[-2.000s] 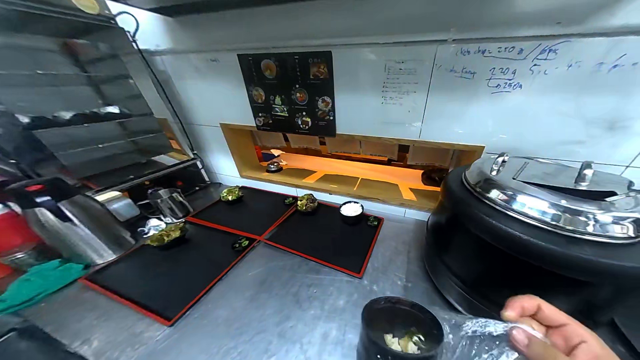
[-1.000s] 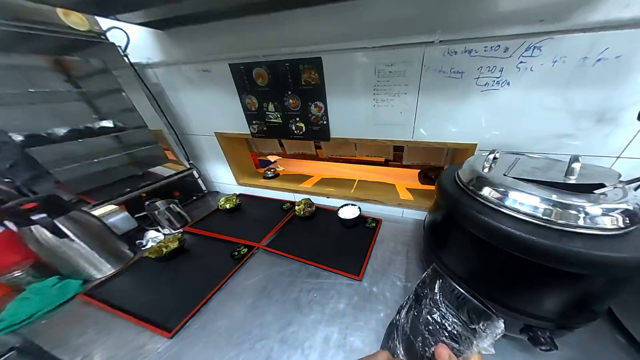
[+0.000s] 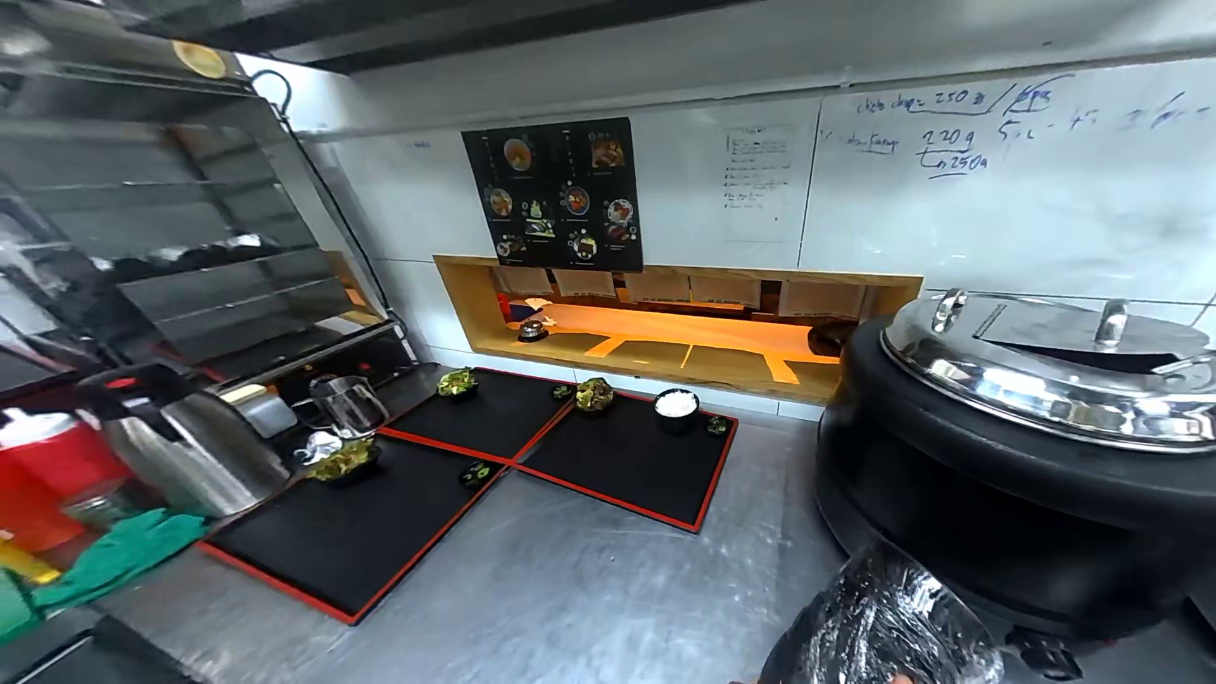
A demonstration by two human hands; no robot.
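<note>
A black bowl (image 3: 807, 641) covered in crinkled clear plastic wrap (image 3: 879, 622) is tilted up at the bottom edge, beside the large black soup warmer (image 3: 988, 494). One fingertip of my right hand (image 3: 901, 678) presses on the wrap. Only a sliver of my left hand (image 3: 747, 681) shows at the bowl's left side; the rest of both hands is out of view. Left of the bowl, black trays with red rims (image 3: 608, 465) carry a small bowl of white rice (image 3: 675, 404), bowls of green salad (image 3: 594, 395) and small dark dishes (image 3: 478, 473).
The warmer has a shiny steel lid (image 3: 1064, 370). A wooden-framed pass-through (image 3: 665, 366) opens in the wall, below a black picture menu (image 3: 556, 195). At left stand a steel jug (image 3: 195, 442), a glass pitcher (image 3: 347, 407), red containers (image 3: 57, 465) and a green cloth (image 3: 123, 560).
Two seconds ago the bowl stood upright with pale pieces visible inside, and my right hand held the wrap beside it. Now the bowl is tilted, with wrap over it, and my right hand has moved left.
</note>
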